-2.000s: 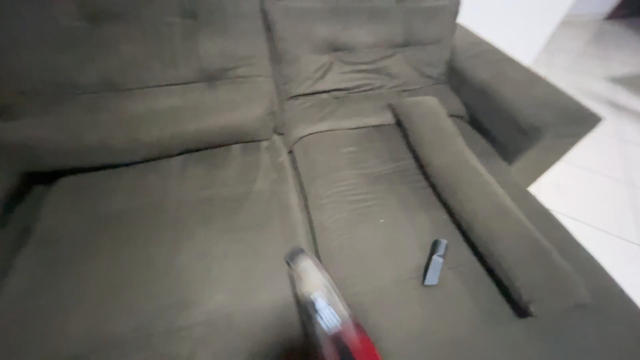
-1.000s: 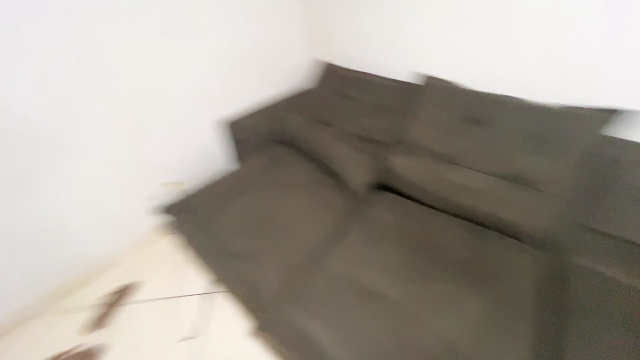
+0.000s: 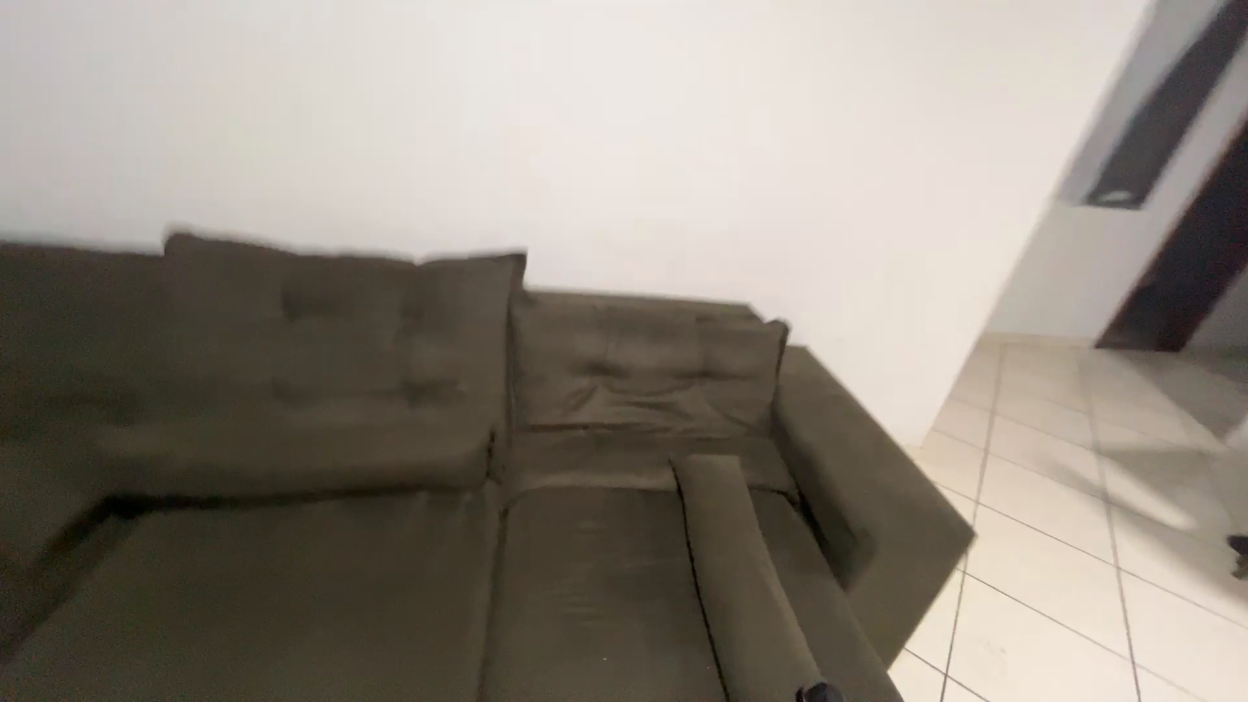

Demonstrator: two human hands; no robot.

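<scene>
Neither my left hand nor my right hand shows in the head view, so what they hold is hidden. A dark olive-brown fabric sofa fills the lower left and middle. Its tufted back cushions lean against the backrest. On the right seat lies a long narrow cushion, roughly alongside the right armrest. A small dark object shows at the bottom edge, at the near end of that cushion; it is cut off and I cannot tell what it is.
A white wall rises behind the sofa and ends in a corner at the right. Light floor tiles stretch past the armrest. Farther back stands a dark door frame. A dark object is partly visible at the right edge.
The view has swung widely to the sofa's other end and back. The red and clear device and the small grey piece on the seat, seen two seconds ago, are out of view.
</scene>
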